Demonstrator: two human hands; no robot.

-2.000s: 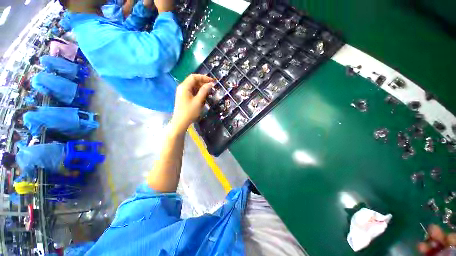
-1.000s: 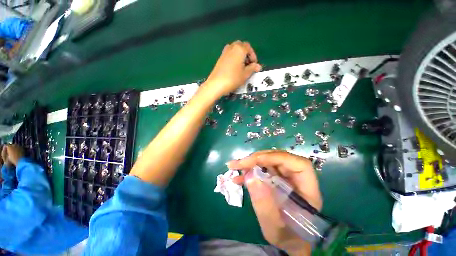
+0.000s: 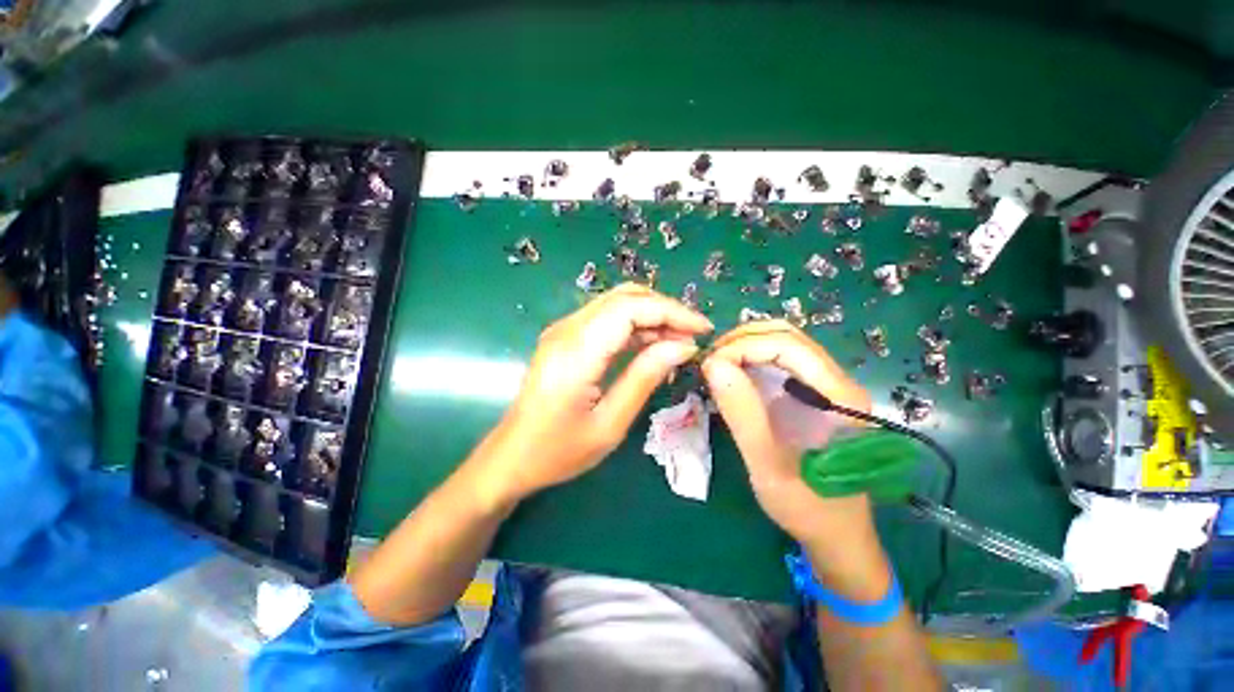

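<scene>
My left hand [image 3: 589, 392] and my right hand [image 3: 782, 406] meet fingertip to fingertip above the bench. A small dark component [image 3: 693, 354] shows between the fingertips, held by my left hand. My right hand holds the syringe, whose green cap [image 3: 859, 464] and clear hose [image 3: 995, 541] show at the wrist; its tip is hidden. A black-corded pen tool [image 3: 808, 393] also lies in my right hand. A crumpled white tissue [image 3: 682, 446] with reddish stains lies below the hands.
Many small components [image 3: 886, 277] lie on the green bench and its white strip. The filled black compartment tray [image 3: 372, 318] is at left. A grey controller box [image 3: 1096, 325], fan [image 3: 1211, 257] and red-handled tool [image 3: 1121, 638] are at right. Another person's blue sleeve [image 3: 54, 460] is at far left.
My left hand has moved from the tray to the bench's far strip, then back to my right hand with a component. My right hand has turned, bringing the green cap and hose to its wrist.
</scene>
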